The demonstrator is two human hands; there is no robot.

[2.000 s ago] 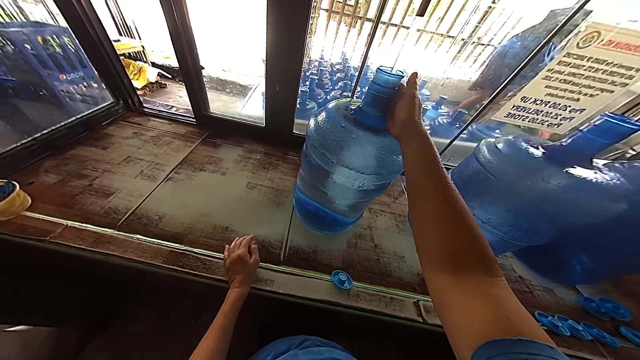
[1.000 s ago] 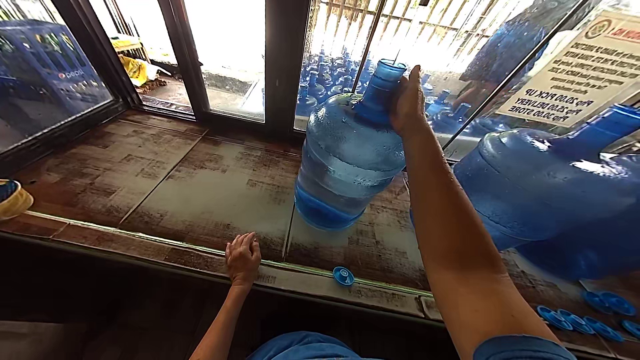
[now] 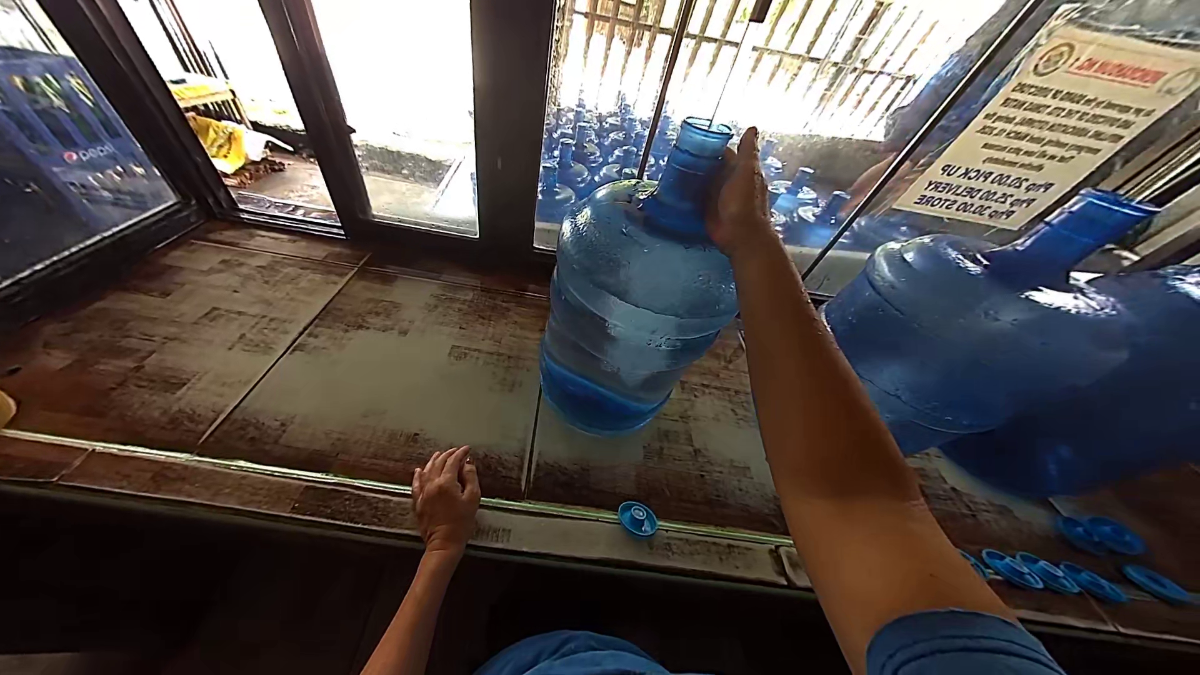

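Observation:
A blue water jug [image 3: 642, 291] with an uncapped neck stands on the tiled ledge [image 3: 394, 375], some clear liquid low inside it. At the right side of its neck is my right hand [image 3: 741, 192], thumb pointing up; the fingers behind the neck are partly hidden, so its grip cannot be told. My left hand [image 3: 445, 497] rests on the front edge of the ledge with nothing in it. Between that hand and my right forearm lies a blue plastic cap [image 3: 637, 518] on the edge. A thin line or stream shows above the jug's mouth.
More large blue jugs [image 3: 956, 328] stand at the right behind my forearm. Several blue caps [image 3: 1092, 581] lie at the lower right. A glass panel with a printed sign [image 3: 1041, 122] rises behind; beyond it are many jugs. Dark window frames [image 3: 511, 122] bound the ledge's back.

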